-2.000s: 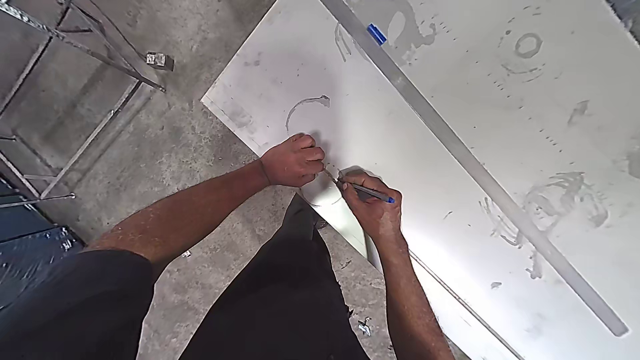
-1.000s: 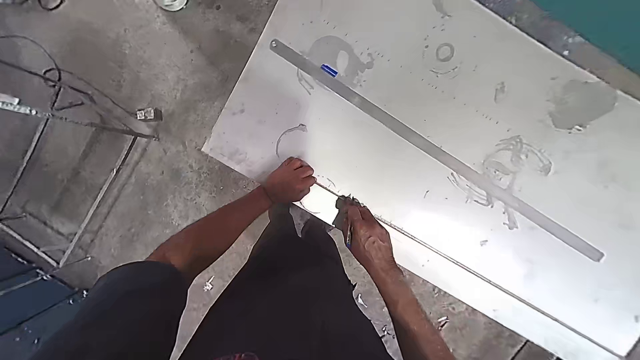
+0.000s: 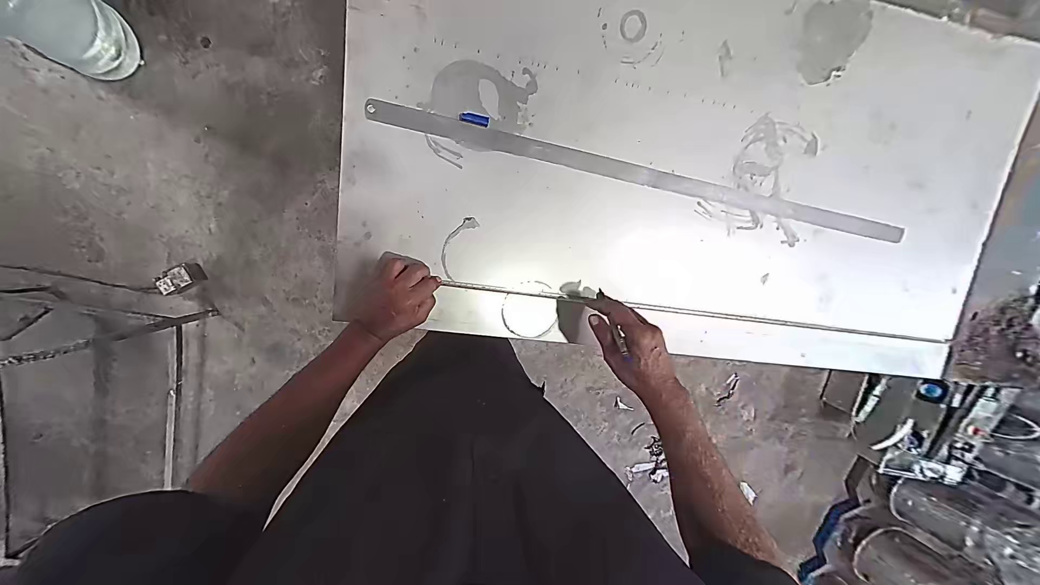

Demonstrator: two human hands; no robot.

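Observation:
A thin metal strip, perhaps a rod or tape, lies along the near edge of a pale sheet-topped table. My left hand is closed on its left end. My right hand holds a pen between its fingers, with the fingertips at the strip. A drawn circle lies under the strip between my hands. Farther back, a long flat metal ruler rests slantwise, with a blue pen cap at its upper edge.
A metal frame and a small block with a cord are on the concrete floor at left. A clear, rounded container is at top left. Tools and clutter lie at lower right, and scraps by my right arm.
The view has turned and shifted. My right hand, close to my left hand two seconds ago, is now farther along the strip to the right. My left hand stays at the strip's end.

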